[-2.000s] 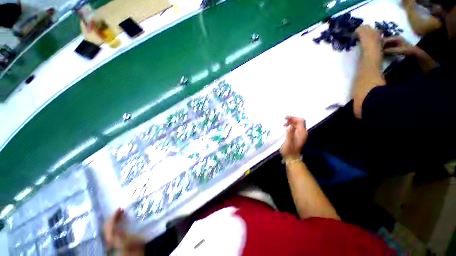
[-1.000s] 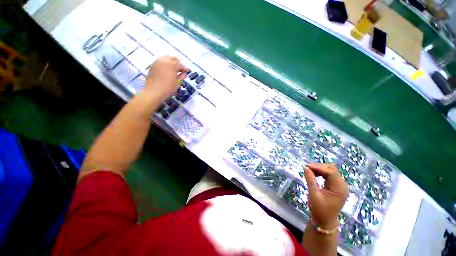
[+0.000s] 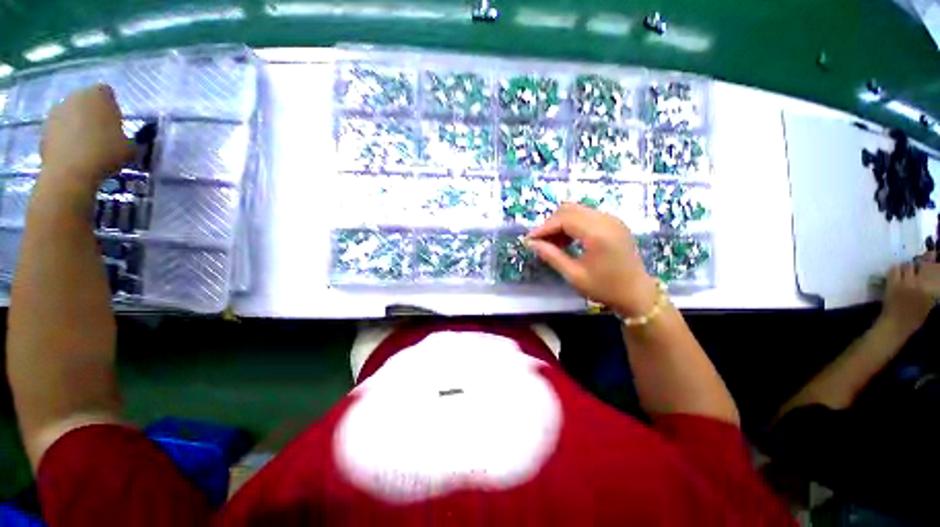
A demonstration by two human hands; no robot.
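The clear right compartment tray [image 3: 496,180] holds green and silver circuit board pieces [image 3: 531,96] in its cells. My right hand [image 3: 600,259] is over its front row, thumb and index fingertips close together; whether a piece is between them is too small to tell. The clear left compartment tray [image 3: 196,211] has textured cells, and some hold black housings [image 3: 122,213]. My left hand [image 3: 80,136] is over this tray with fingers bent down beside a dark piece [image 3: 144,134]; its fingertips are mostly hidden.
The green conveyor belt [image 3: 392,23] runs behind the trays with small silver-dark units [image 3: 656,22] on it. At the right, a heap of black parts [image 3: 903,177] lies on a white sheet [image 3: 837,211], near another person's hand [image 3: 909,293]. A blue bin or bag [image 3: 196,448] is below left.
The view has swung, so the trays now lie level in front of me. My left hand stays over the left tray, and my right hand stays low over the right tray.
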